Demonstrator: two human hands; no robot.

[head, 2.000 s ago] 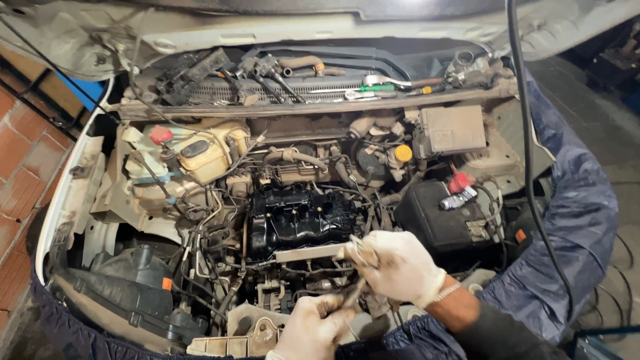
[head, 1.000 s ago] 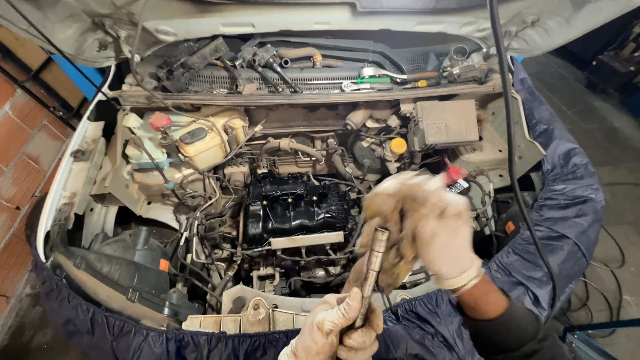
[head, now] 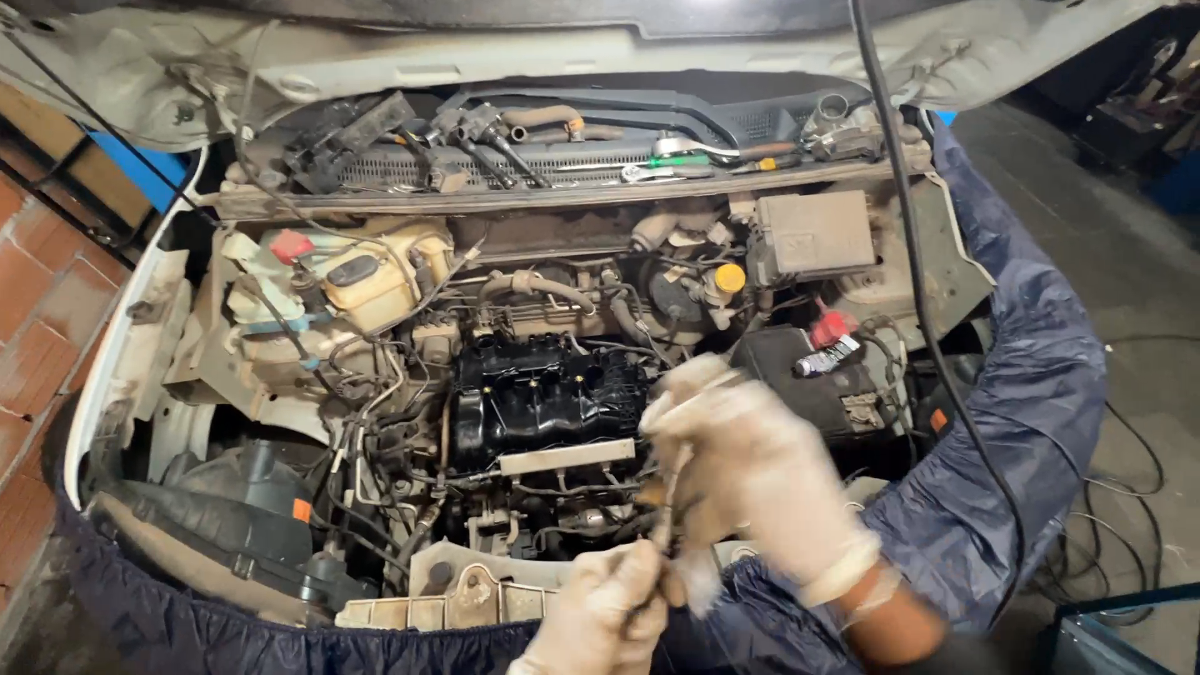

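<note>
My left hand [head: 600, 609], in a pale glove, is closed around the lower end of a slim metal tool [head: 671, 506] that stands nearly upright at the front of the engine bay. Motion blurs my gloved right hand [head: 759, 478], which is just right of the tool's upper part; a blurred brownish thing lies beneath its fingers, and its grip is unclear. Behind and left of the hands sits the black engine cover [head: 534, 398], with a light metal bar [head: 567, 457] along its front edge. The car battery [head: 806, 394] is behind my right hand.
Ratchets [head: 689, 148], hoses [head: 553, 122] and ignition coils [head: 483, 136] lie on the cowl under the raised hood. A black cable [head: 914, 234] hangs down at the right. Dark blue fabric [head: 1031, 375] covers the fender. At the left is the coolant reservoir [head: 370, 286].
One second ago the metal tool showed thick and ridged in my left hand; now it looks thinner and partly blurred. My right hand has moved beside its upper part.
</note>
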